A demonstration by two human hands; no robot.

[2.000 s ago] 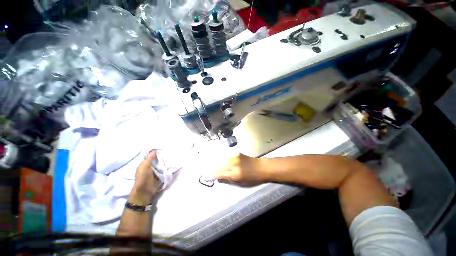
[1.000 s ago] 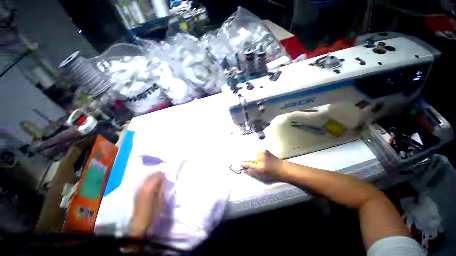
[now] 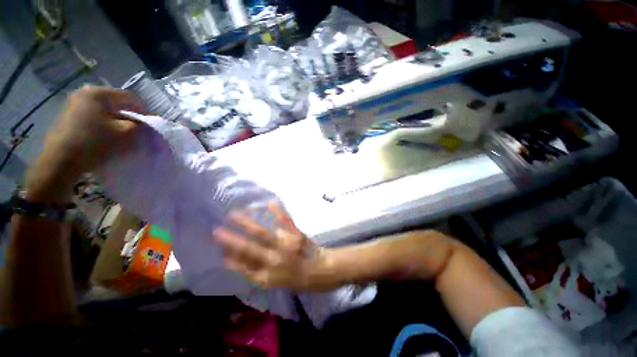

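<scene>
A pale lilac garment (image 3: pixel 192 202) is held up in front of the table's left part, blurred by motion. My left hand (image 3: pixel 94 132) is raised at the upper left, shut on the garment's top edge. My right hand (image 3: pixel 269 251) lies on the garment's lower part with fingers spread; whether it grips any cloth cannot be told. The garment's lower end hangs past the table's front edge. The white sewing machine (image 3: pixel 433 90) with the blue stripe stands behind, its needle area (image 3: pixel 343 139) away from both hands.
A small parts tray (image 3: pixel 552 143) is at the table's right end, with a scrap bin (image 3: pixel 580 279) of cuttings below. Snips and a yellow block (image 3: pixel 450 143) lie on the machine bed. Clear bags (image 3: pixel 269 87) are behind. An orange box (image 3: pixel 150 254) and pink cloth (image 3: pixel 255 335) are at left.
My left hand has lifted the garment up and left off the table. My right hand has moved from near the needle, left and down onto the garment. The view has shifted.
</scene>
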